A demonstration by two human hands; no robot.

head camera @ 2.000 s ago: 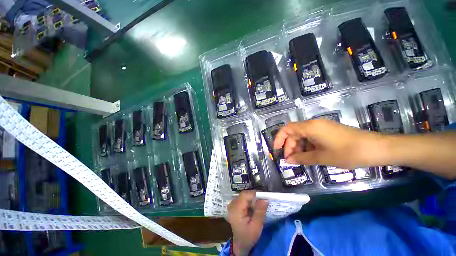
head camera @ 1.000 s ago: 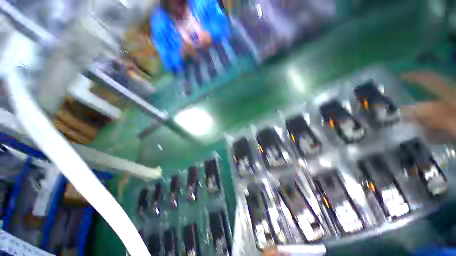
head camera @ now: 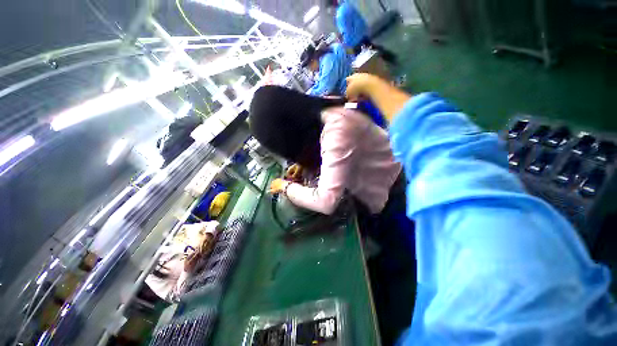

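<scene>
My right hand [head camera: 371, 90] is stretched out ahead at upper centre, small in view, at the end of a blue sleeve [head camera: 473, 223] that fills the lower right. Its fingers look bent, near the shoulder of a person in pink. A tiny white patch [head camera: 351, 105] shows below the fingertips; I cannot tell if the hand holds it. My left hand is out of the picture. A clear blister tray [head camera: 341, 323] with black handheld terminals [head camera: 316, 331] is cut off by the bottom edge.
The person in pink [head camera: 358, 155] sits at the green bench [head camera: 298, 270], hands on it. People in blue [head camera: 333, 70] are beyond. Trays of black devices [head camera: 541, 172] stand at right. More trays [head camera: 223, 253] and a pale cloth-like item [head camera: 179, 260] lie left.
The view has swung up and along the line. My right arm is now stretched forward; the left hand, label sheet and long label strip have left view.
</scene>
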